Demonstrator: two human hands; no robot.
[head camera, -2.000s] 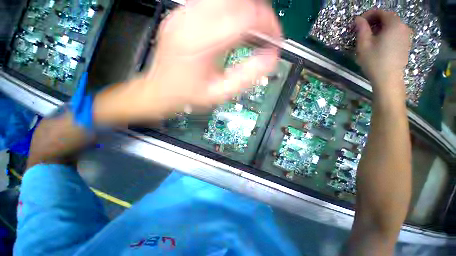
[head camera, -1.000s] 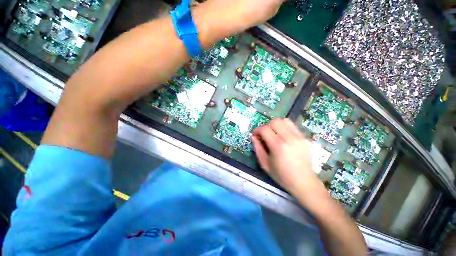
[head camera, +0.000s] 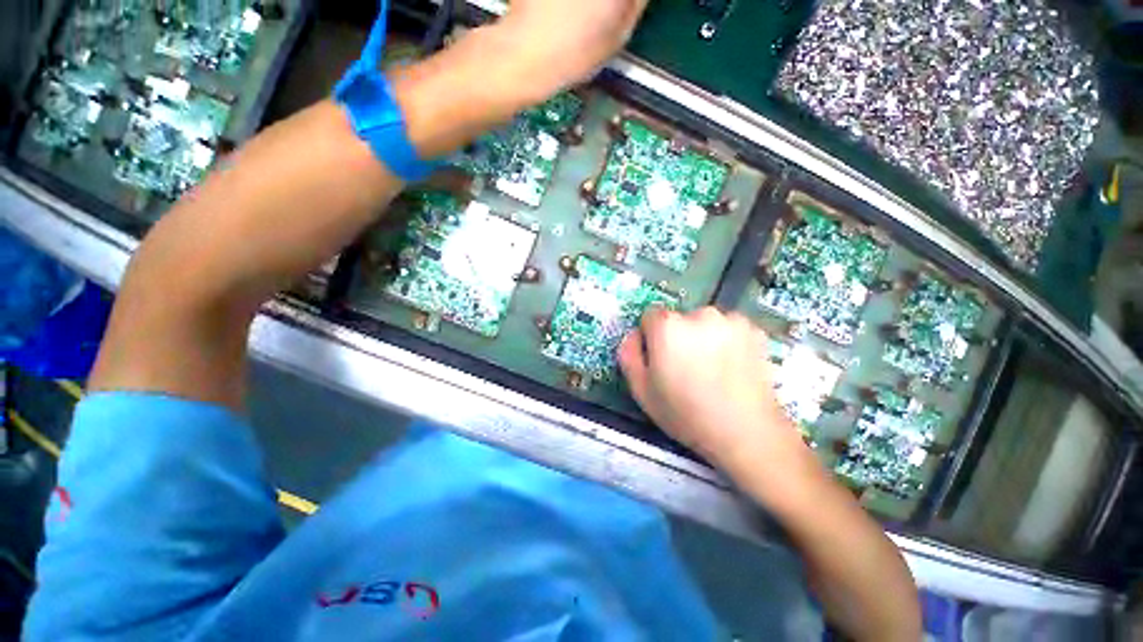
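My right hand (head camera: 704, 381) is over the near right green circuit board (head camera: 602, 314) of the middle carrier (head camera: 552, 232). Its bent fingertips are at the board's right edge; anything between them is hidden. My left hand (head camera: 579, 31) is at the top edge of the picture, over the conveyor's far rail, partly cut off and slightly blurred. Its fingertips are not clearly seen. A blue wrist strap (head camera: 379, 123) is around my left wrist. The other boards of this carrier show, one partly behind my left forearm.
A silver component pile (head camera: 959, 113) lies on the green mat (head camera: 752, 78) beyond the far rail. Small dark parts lie left of it. Another carrier with boards (head camera: 821, 276) is at right, one at far left. The near rail (head camera: 501, 433) runs before my smock.
My right hand has moved from the silver pile down to the board and has stayed there since the middle frame. My left hand has moved up to the top edge, then slightly left.
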